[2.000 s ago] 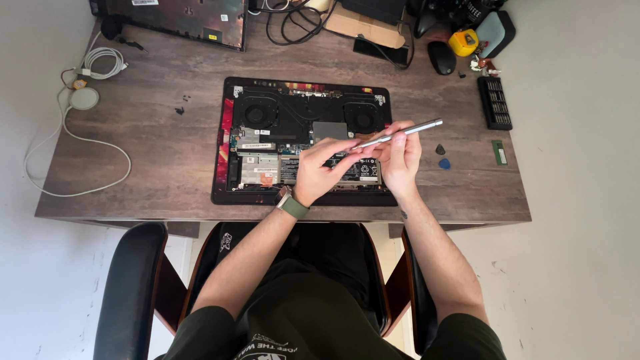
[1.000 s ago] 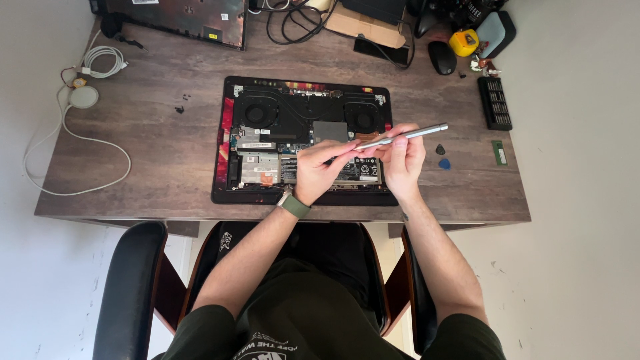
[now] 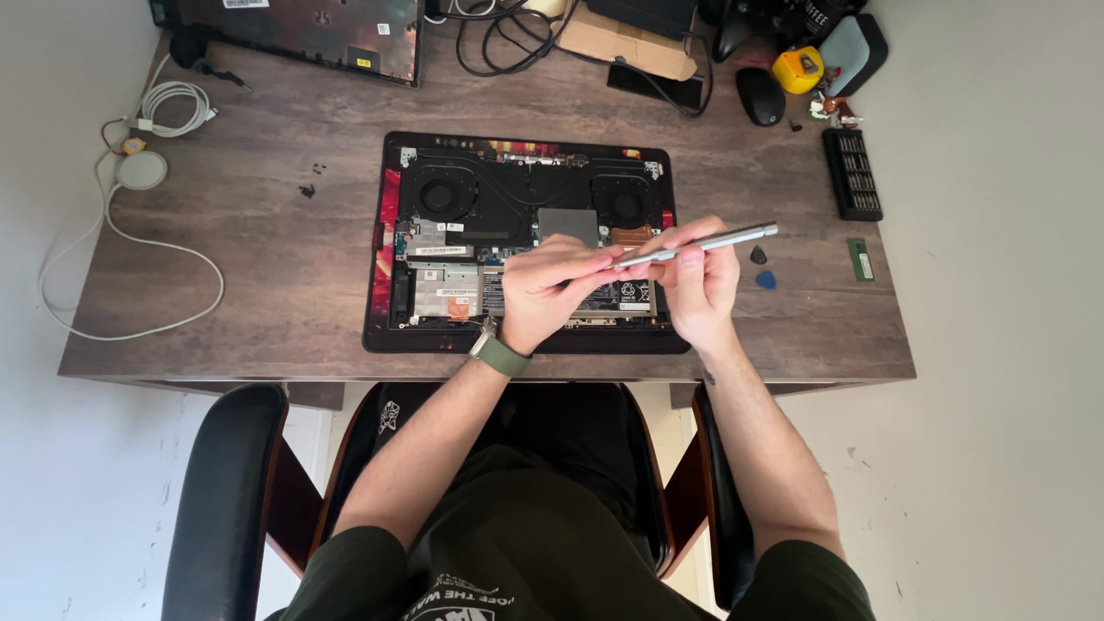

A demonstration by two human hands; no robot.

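Note:
My right hand (image 3: 703, 280) grips a silver precision screwdriver (image 3: 729, 237), its handle end up to the right and its tip end toward my other hand. The fingers of my left hand (image 3: 552, 285) close around the tip end; whether they pinch a bit or a small screw there cannot be told. Both hands are above an opened laptop (image 3: 517, 194), which shows two fans, a grey metal plate and a battery (image 3: 591, 302) partly covered by my hands. Under the laptop lies a black and red desk mat (image 3: 385, 259).
Right of the mat are two guitar-pick-shaped pry tools (image 3: 765, 279), a green memory module (image 3: 861, 260) and a black bit case (image 3: 852, 175). Small dark pieces (image 3: 307, 191) lie to the left, near a white cable (image 3: 177, 109). A laptop bottom cover (image 3: 302, 34) and mouse (image 3: 761, 97) sit farther back.

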